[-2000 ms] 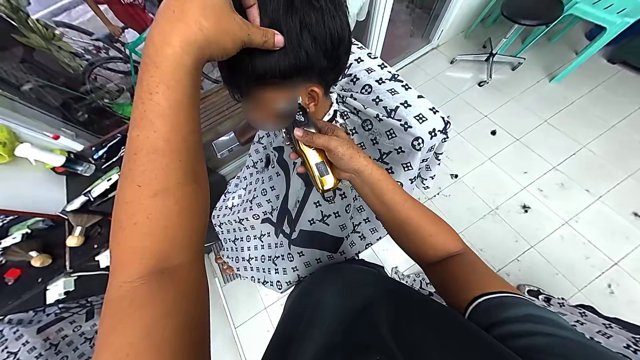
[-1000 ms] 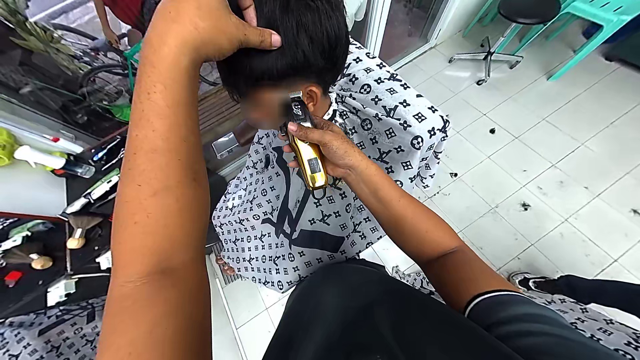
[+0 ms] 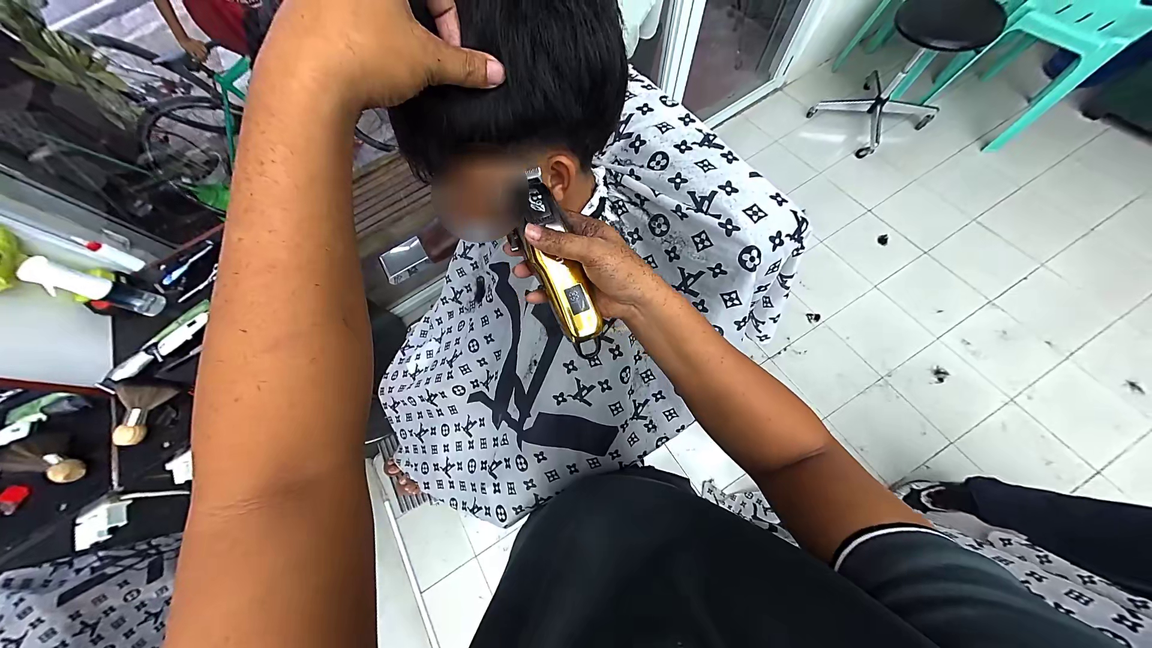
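My right hand (image 3: 598, 265) grips a gold and black cordless hair clipper (image 3: 569, 297), its blade end up beside the seated person's temple, just in front of the ear (image 3: 562, 175). Whether the blade touches skin or hair cannot be told. Against the front of the person's straight black hair (image 3: 540, 85) rests my left hand (image 3: 396, 54), thumb spread across it and the other fingers partly cut off by the top edge. A white barber cape (image 3: 450, 387) with a black pattern covers the person from the neck down, with cut hair scattered on it.
At the left, a dark counter holds brushes (image 3: 135, 423), a spray bottle (image 3: 90, 286) and another clipper (image 3: 162, 342). A black wheeled stool (image 3: 949, 22) and green plastic chairs (image 3: 1071, 27) stand upper right. Hair tufts lie on the tiled floor (image 3: 954, 297). Another person's dark trouser leg (image 3: 1053, 531) shows lower right.
My right hand has turned the clipper slightly more upright and raised its blade end a little. My left hand stays on the hair. A dark trouser leg has come into view at the lower right.
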